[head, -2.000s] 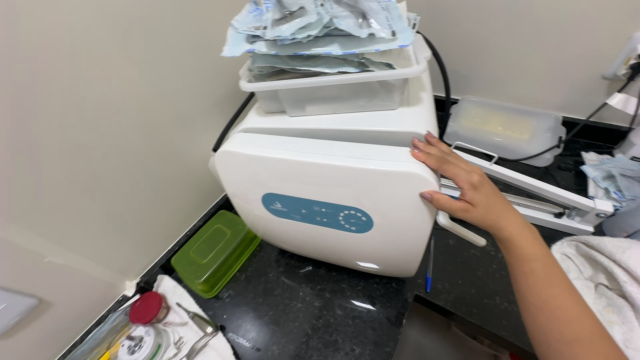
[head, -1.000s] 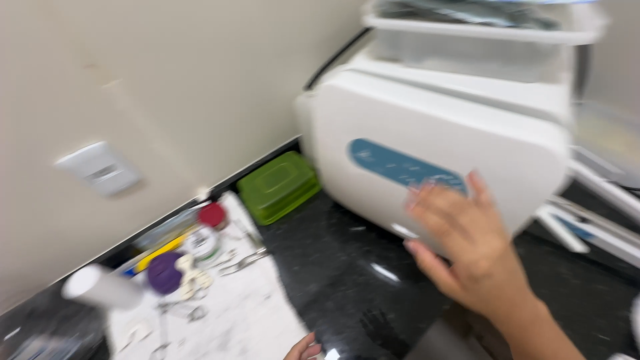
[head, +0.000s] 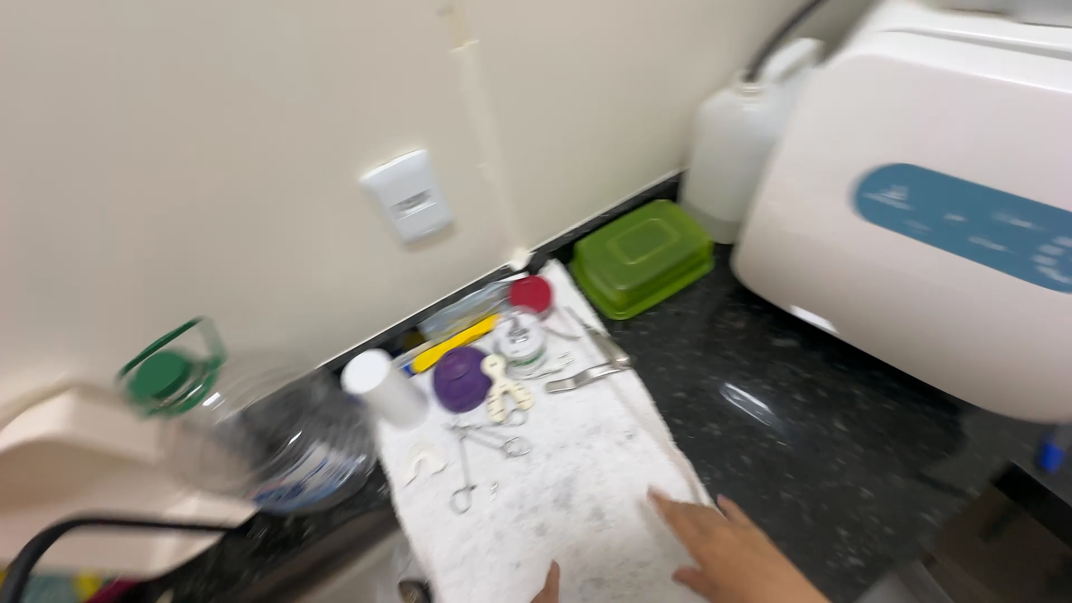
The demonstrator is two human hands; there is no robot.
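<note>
My right hand (head: 729, 548) is over the right edge of a white towel (head: 569, 502), fingers apart and holding nothing. Of my left hand (head: 548, 584) only a fingertip shows at the bottom edge, so its grip is hidden. On the towel lie scissors-like metal instruments (head: 477, 444), a cream-coloured plastic piece (head: 502, 389), a purple rubber bowl (head: 461, 379), metal instruments (head: 590, 377), a clear jar (head: 521, 342), a red-lidded container (head: 531, 295), a yellow-handled tool (head: 455, 344) and a white cylinder (head: 385, 387).
A green plastic box (head: 643, 258) stands by the wall, beside a white plastic jug (head: 729, 151) and a white tabletop autoclave (head: 921, 293). At left is a large clear bottle (head: 293, 435) with a green cap. A dark box (head: 997, 536) sits at lower right on the black stone counter (head: 754, 385).
My right hand has left the autoclave's front and is now over the towel. A fingertip of my left hand has come into view since the oldest frame. The view has swung left.
</note>
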